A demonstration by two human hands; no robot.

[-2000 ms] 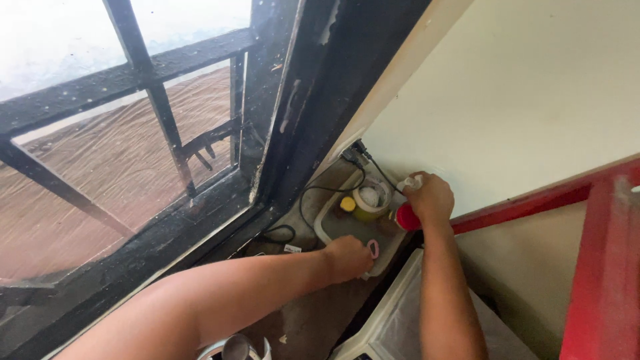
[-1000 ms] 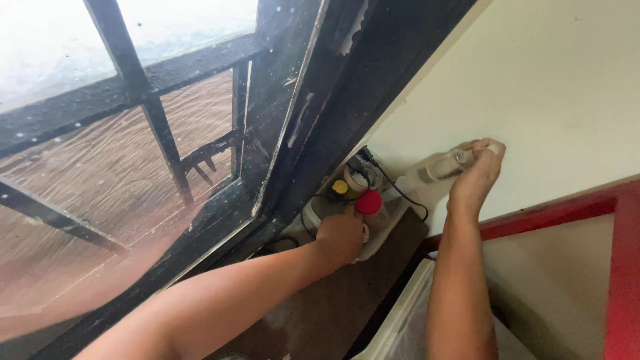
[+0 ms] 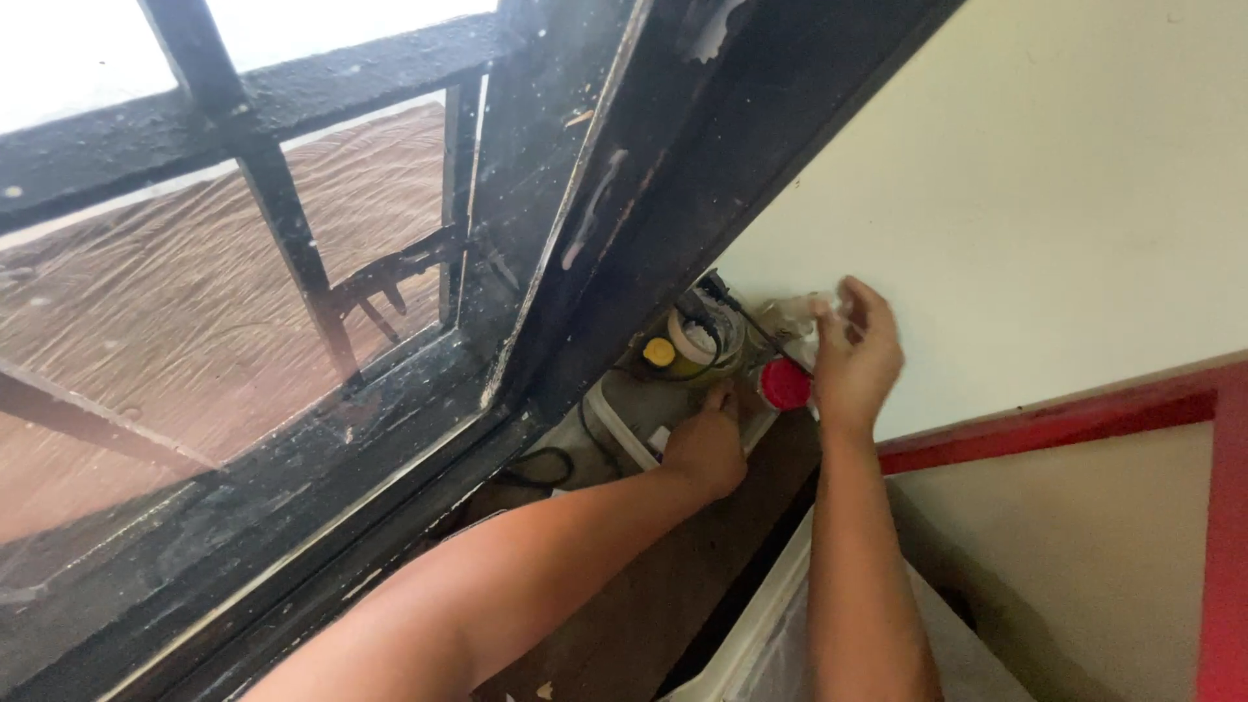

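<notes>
My left hand (image 3: 707,444) reaches into a pale plastic tray (image 3: 621,426) in the corner by the window; its fingertips are partly hidden, so whether it grips anything is unclear. My right hand (image 3: 860,356) holds a clear plastic object (image 3: 792,317), perhaps a bag or a container, against the wall, to the right of the tray. A jar with a red lid (image 3: 785,383) stands between the two hands. A yellow cap (image 3: 659,352) and a round whitish container (image 3: 698,336) are at the tray's back. A black plug on a cable (image 3: 720,289) hangs over them.
On the left is a dark window frame (image 3: 624,283) with bars. A red frame (image 3: 1063,405) runs along the wall at right. A translucent bin with a pale rim (image 3: 751,624) is below my right forearm. A loop of black cable (image 3: 541,468) lies by the sill.
My right hand, raised higher against the wall a second ago with a clear object, has come back down and left toward the tray. My left hand has stayed at the tray.
</notes>
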